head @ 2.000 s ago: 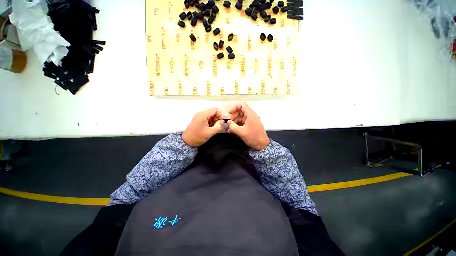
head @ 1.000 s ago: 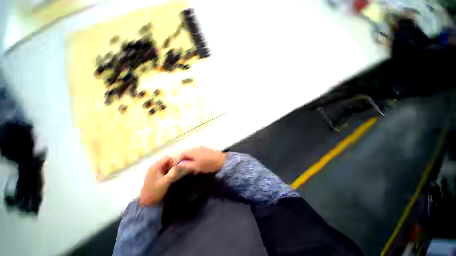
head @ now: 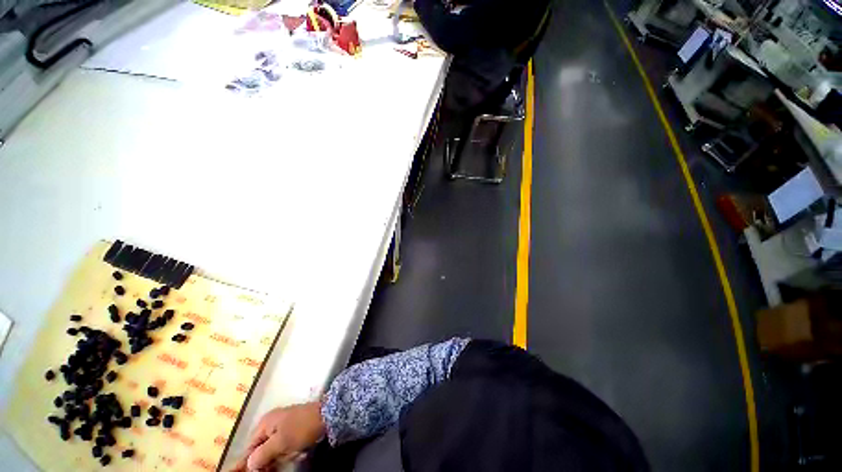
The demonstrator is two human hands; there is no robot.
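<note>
My right hand (head: 284, 435) is at the bottom edge of the picture, over the table's front edge. Its fingers are bent and their tips are cut off, so I cannot tell if it holds anything. My left hand is not clearly in view. Small black loops (head: 92, 364) lie scattered in a pile on the tan-yellow work board (head: 217, 369) with orange-red lettering. Flat black strips (head: 148, 264) lie side by side in a row along the board's far edge.
The long white table (head: 231, 175) runs away from me. Plastic bags (head: 263, 69) and a red item (head: 346, 39) lie at its far end. A person in dark clothing (head: 480, 32) is beyond, near a metal-framed stool (head: 480, 152). A cardboard box (head: 785, 327) is at right.
The view has swung to the right, showing the aisle and far table end. The board now sits at lower left. My hands have shifted down to the bottom edge, and the left has left view.
</note>
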